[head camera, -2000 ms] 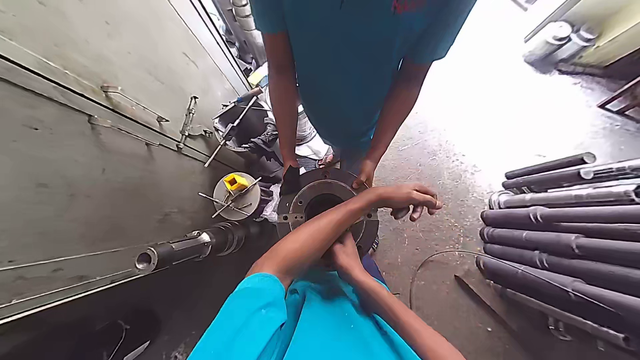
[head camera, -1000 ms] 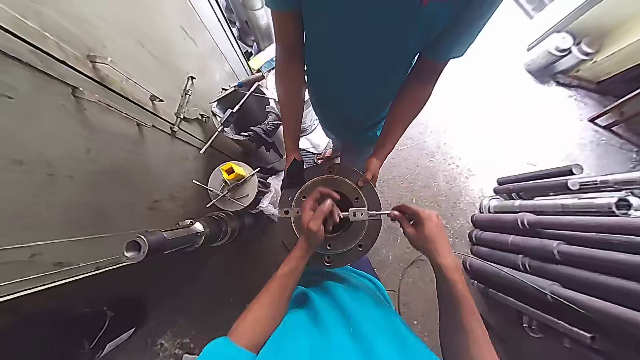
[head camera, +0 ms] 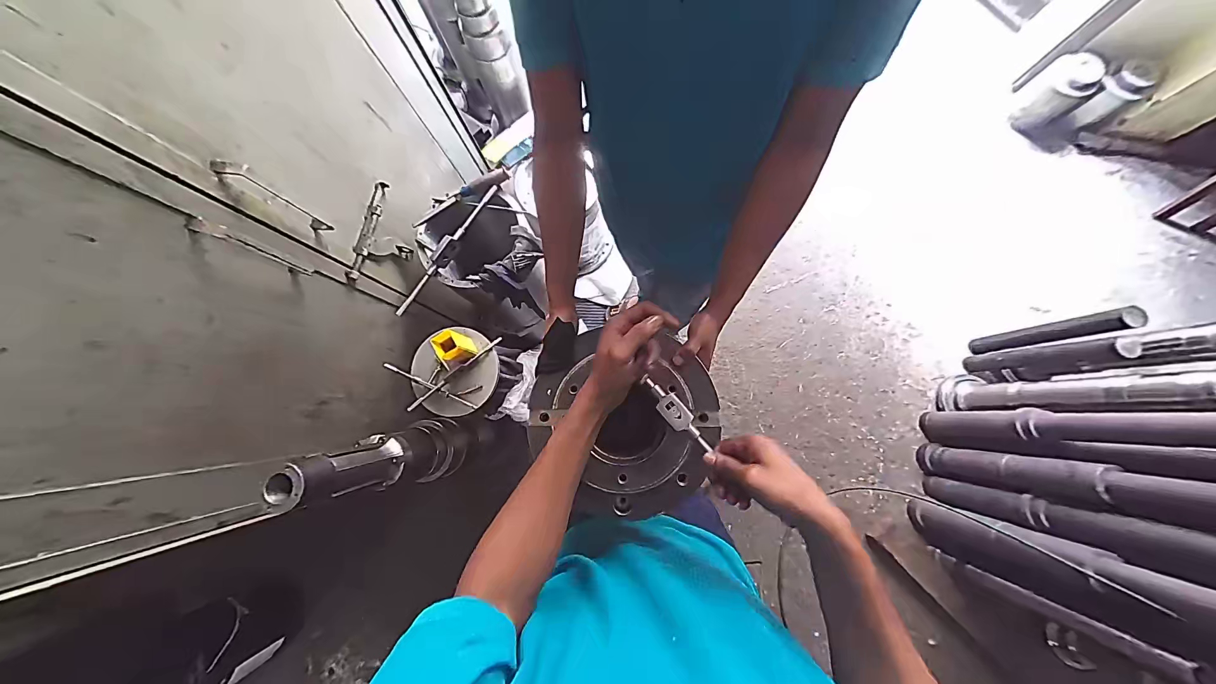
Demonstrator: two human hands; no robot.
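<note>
A tap wrench (head camera: 674, 411) lies slantwise above a round steel flange (head camera: 622, 483) that has a wide central bore and a ring of bolt holes. Its near handle end is pinched by my right hand (head camera: 765, 478), at the flange's right edge. My left hand (head camera: 627, 356) is at the far handle end, over the flange's upper part; its fingers partly hide that end. Whether a tap sits in a hole under the wrench cannot be made out. Opposite me, a co-worker's hands touch the flange, a dark-covered one (head camera: 558, 345) at the left rim and a bare one (head camera: 701, 339) at the upper right.
Dark round steel shafts (head camera: 1092, 427) are stacked at the right. On the left, a small round stand (head camera: 427, 359) holds a yellow block (head camera: 454, 347) and rod-handled tools. A hollow shaft (head camera: 328, 477) juts out near the metal cabinet (head camera: 142, 332). A thin cable (head camera: 883, 490) curves over the floor.
My arms were crossed over the flange two seconds ago and are now apart. The wrench, lying level one second ago, has turned to a slant, its right end now nearer me.
</note>
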